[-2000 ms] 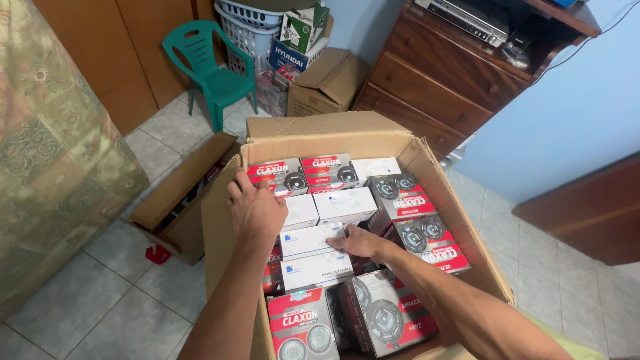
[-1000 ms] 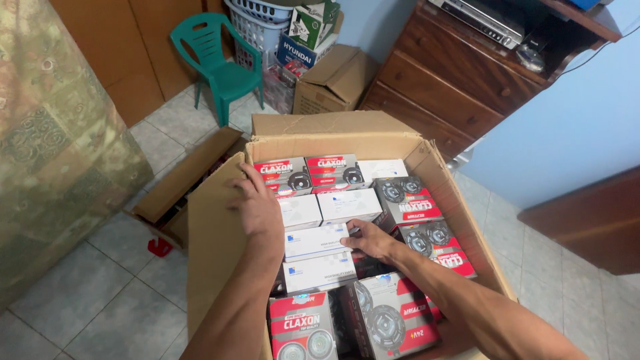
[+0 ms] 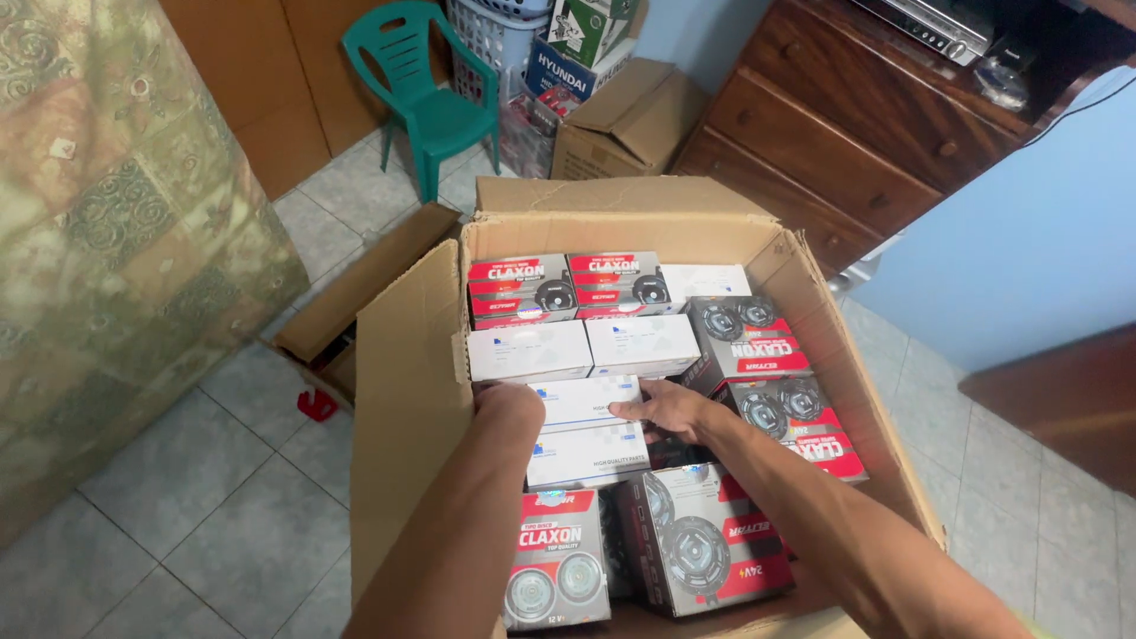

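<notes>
A large open cardboard box (image 3: 621, 197) holds several red and grey horn boxes and several white boxes. My left hand (image 3: 510, 399) reaches down inside its left wall, beside the left end of a white box (image 3: 577, 404); its fingers are hidden. My right hand (image 3: 666, 410) lies at that box's right end, thumb on top and the other fingers partly hidden. A second white box (image 3: 590, 455) lies just below it in view. Nearest me are a horn box (image 3: 557, 559) and a larger 24V horn box (image 3: 706, 540). More horn boxes (image 3: 750, 339) line the right side.
Left of the box are its outward-folded flap (image 3: 404, 426), another open carton (image 3: 373, 284) on the tiled floor and a patterned curtain (image 3: 115, 222). Beyond stand a green plastic chair (image 3: 444, 115), a closed carton (image 3: 626, 120) and a wooden drawer chest (image 3: 825, 124).
My left hand has moved from the box's left edge down inside, beside the white boxes. My right hand has shifted slightly to the upper white box's right end.
</notes>
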